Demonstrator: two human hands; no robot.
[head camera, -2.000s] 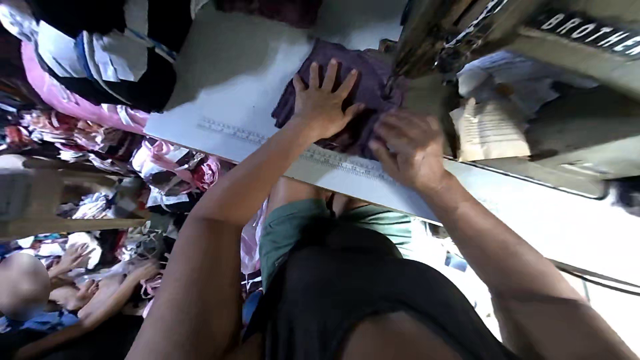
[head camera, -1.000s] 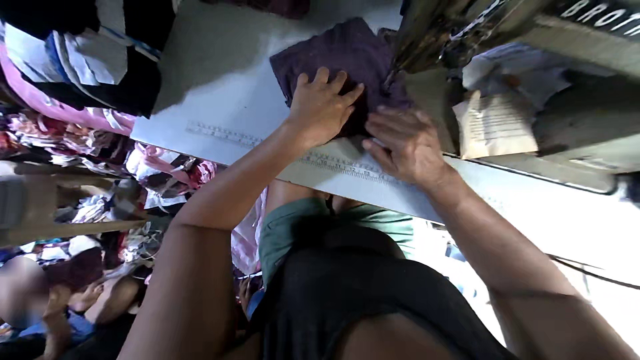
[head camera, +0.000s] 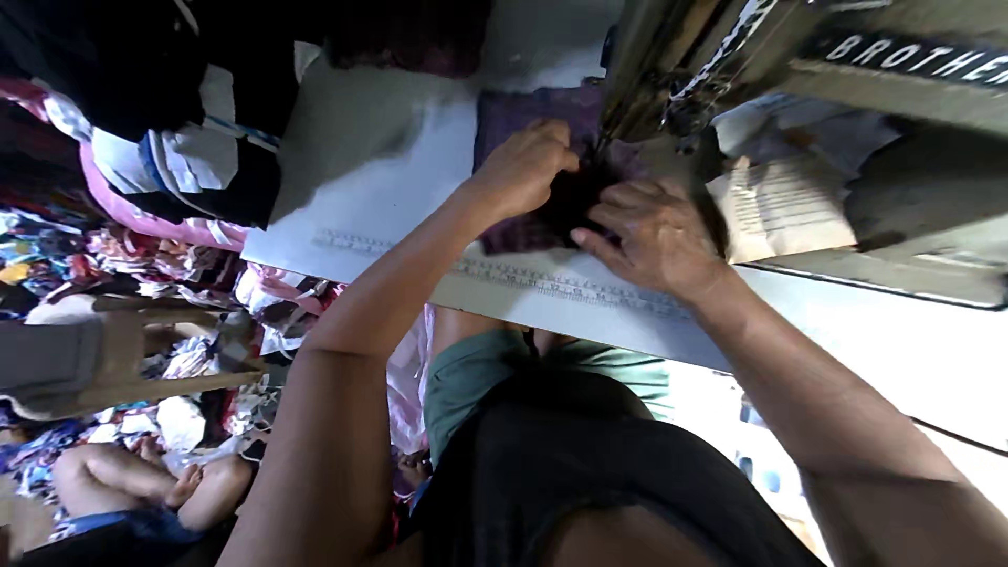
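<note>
A dark purple piece of cloth (head camera: 504, 130) lies on the white table of a Brother sewing machine (head camera: 906, 87), its right part at the needle area. On the cloth's upper middle rests my left hand (head camera: 526, 169), fingers curled down, seemingly pinching the fabric close to the needle. My right hand (head camera: 657, 232) lies on the cloth's lower right edge, fingers bent and thumb spread toward the left; whether it grips any fabric is hard to tell. The presser foot is mostly hidden in shadow.
A printed ruler scale (head camera: 551, 285) runs along the table's front edge. Dark cloth (head camera: 409, 35) lies at the back, black and white garments (head camera: 189, 157) at the left. Crumpled paper (head camera: 803, 213) sits under the machine arm. A seated person's legs (head camera: 118, 480) show at lower left among fabric scraps.
My left hand was spread flat on the cloth and now has its fingers curled. The cloth lies turned differently from one second ago. The person at lower left has shifted.
</note>
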